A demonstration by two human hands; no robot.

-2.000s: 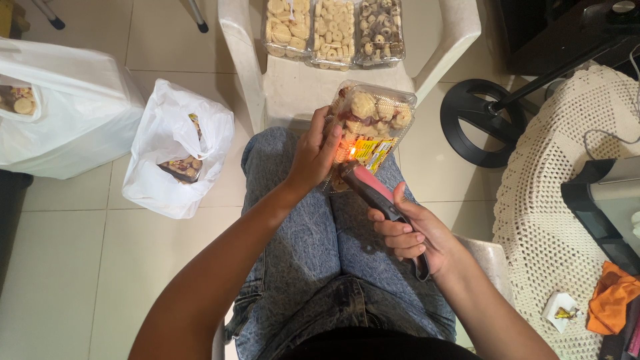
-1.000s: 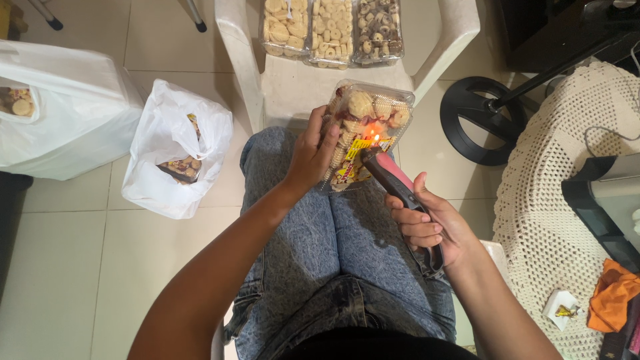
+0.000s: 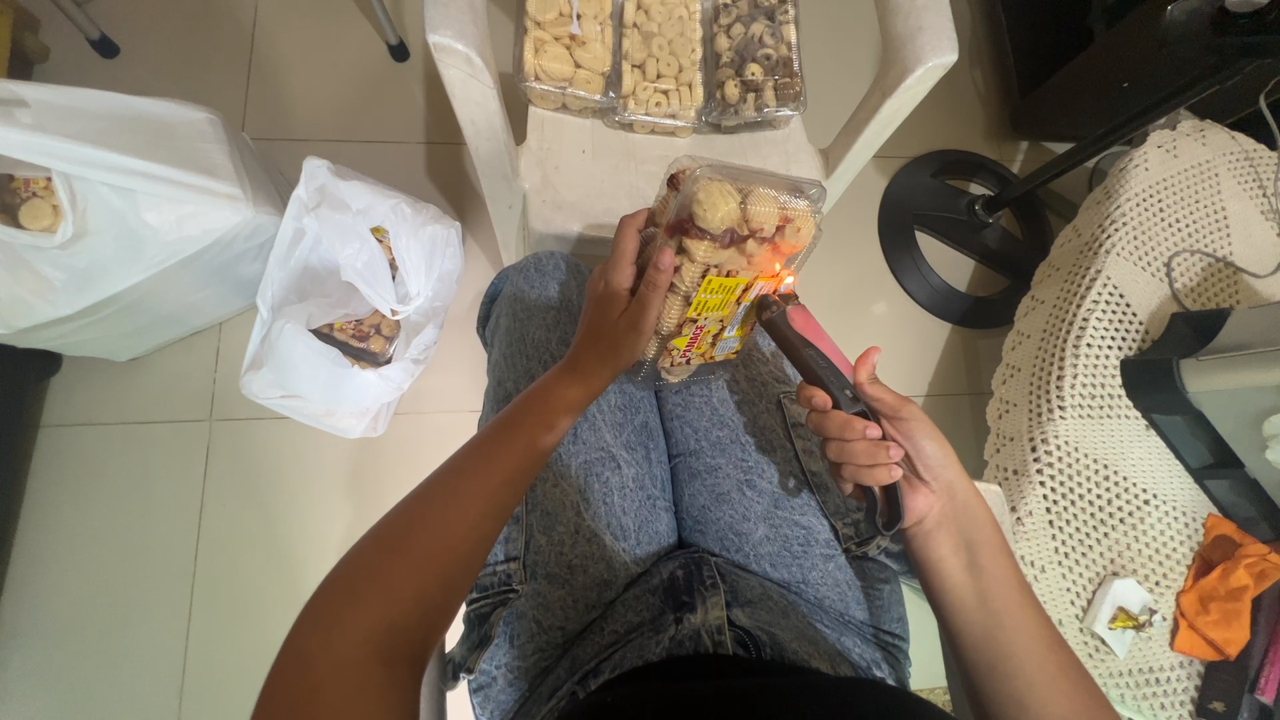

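Note:
My left hand [image 3: 625,310] grips the left side of a clear plastic clamshell box of cookies [image 3: 740,240], tilted above my lap. The box bears a yellow and red printed label [image 3: 710,315]. In my right hand [image 3: 870,440] is a black and pink lighter-like tool [image 3: 820,350], held by its handle. Its tip is at the right edge of the label, where small orange flames or glowing spots show. Whether the tip touches the plastic, I cannot tell.
Three clear boxes of cookies [image 3: 655,60] lie on a white plastic chair [image 3: 570,180]. White plastic bags [image 3: 420,240] stand on the tiled floor at left. At right are a round black stand base [image 3: 960,240], a crocheted cloth [image 3: 1080,400] and an orange cloth [image 3: 1225,590].
Two seconds ago the tool's tip was lower and further left, by the box's lower part; it has moved right along the label. My left hand still holds the box.

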